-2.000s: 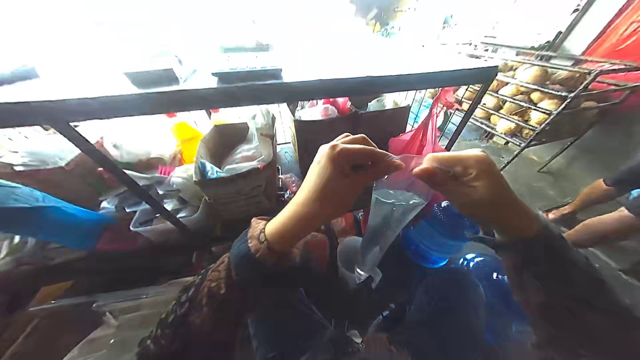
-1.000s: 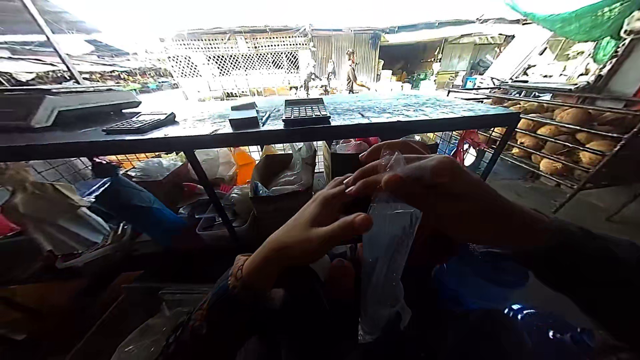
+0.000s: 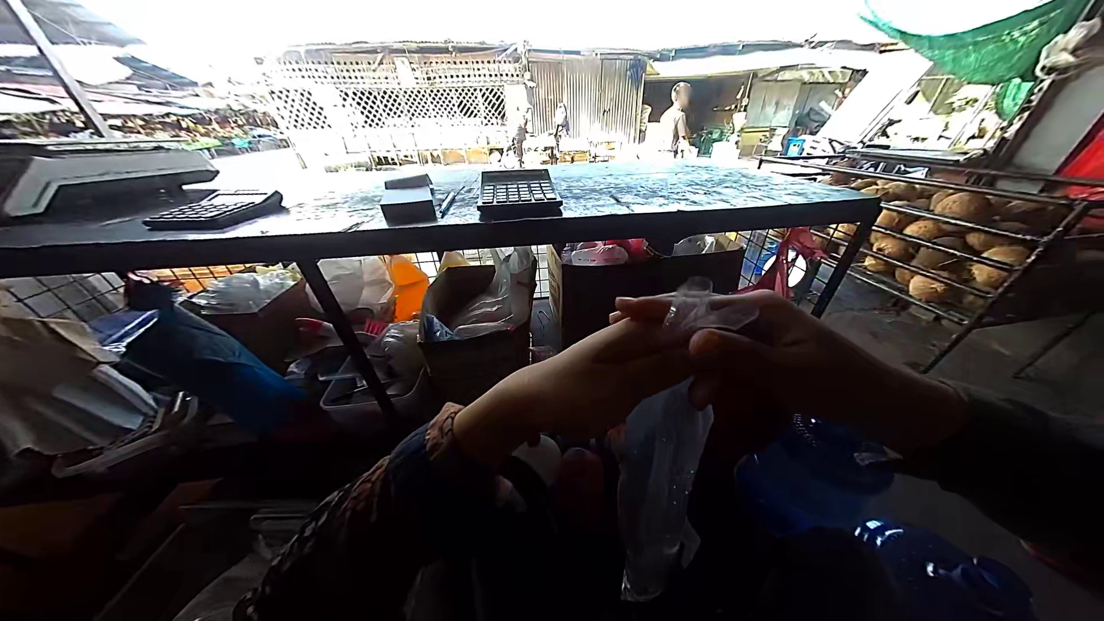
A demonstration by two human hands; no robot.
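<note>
A clear plastic bag [image 3: 662, 492] hangs down below my two hands, its gathered top showing between the fingers. My left hand [image 3: 617, 362] comes in from the lower left, fingers pointing right and pressed to the bag's top. Over and against it lies my right hand [image 3: 768, 345], closed on the bag's neck with the thumb in front. The two hands touch each other. The lower part of the bag is dim, and what is in it cannot be told.
Ahead runs a metal-edged table [image 3: 690, 194] bearing a calculator [image 3: 519, 191], a second calculator [image 3: 216, 210] and a small dark box [image 3: 408, 200]. Below are a carton [image 3: 474, 371] and a blue bag [image 3: 211, 371]. Coconuts [image 3: 962, 207] fill a rack at right. Blue water bottles [image 3: 811, 474] stand low right.
Two seconds ago my hands were apart, pinching the bag's top at either side; now they are together around its gathered neck. The view has tilted up.
</note>
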